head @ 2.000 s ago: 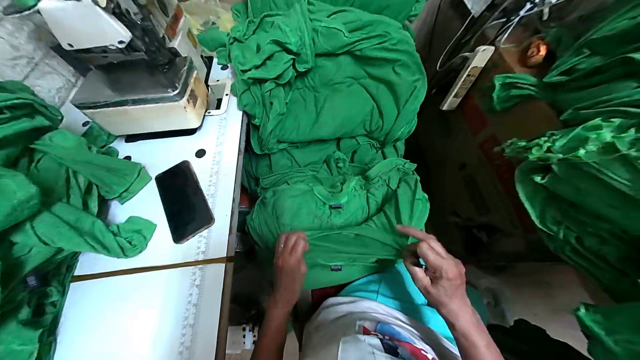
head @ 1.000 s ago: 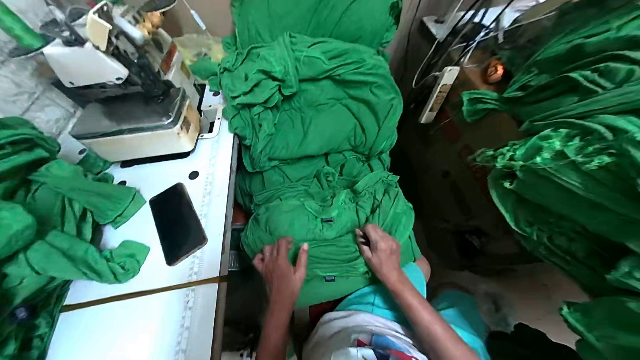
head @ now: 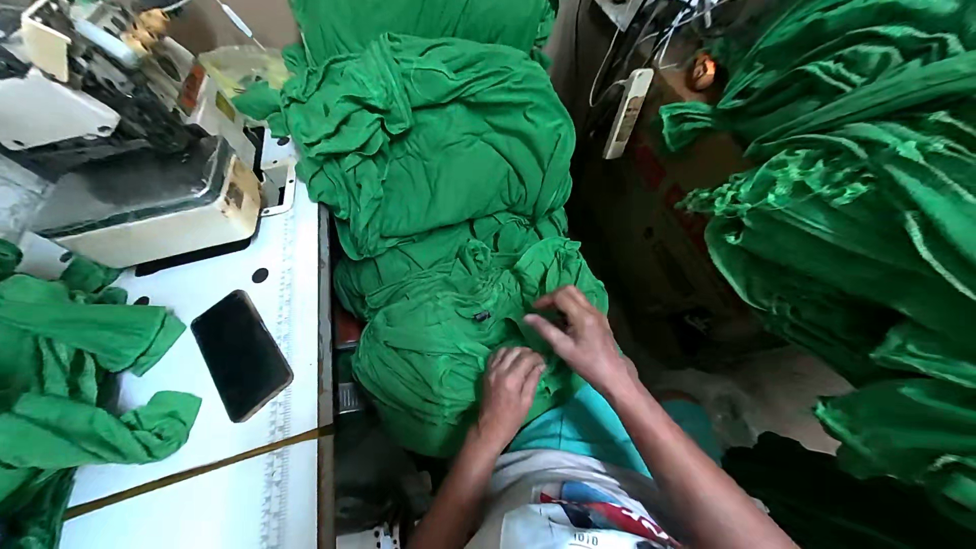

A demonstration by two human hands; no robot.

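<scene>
A green knit garment (head: 427, 366) lies bunched over my lap, with a small dark label (head: 482, 316) near its middle. My left hand (head: 515, 381) rests on the cloth below the label, its fingers bent; whether it pinches the fabric cannot be told. To its right, my right hand (head: 576, 332) is over the garment, thumb and forefinger apart, with nothing seen between them. Beyond both hands, a large heap of green garments (head: 473, 145) rises away from me, touching the bunched one.
On the white table (head: 183, 496) at left are a sewing machine (head: 160, 206), a black smartphone (head: 242, 354) and green cloth pieces (head: 84, 328). A white power strip (head: 629, 114) hangs beyond on the right. Green fabric bundles (head: 854, 252) fill the right side.
The garment's near part, spread with a second label showing earlier, is now bunched together. My right hand has come off the cloth's near part and moved farther from my body.
</scene>
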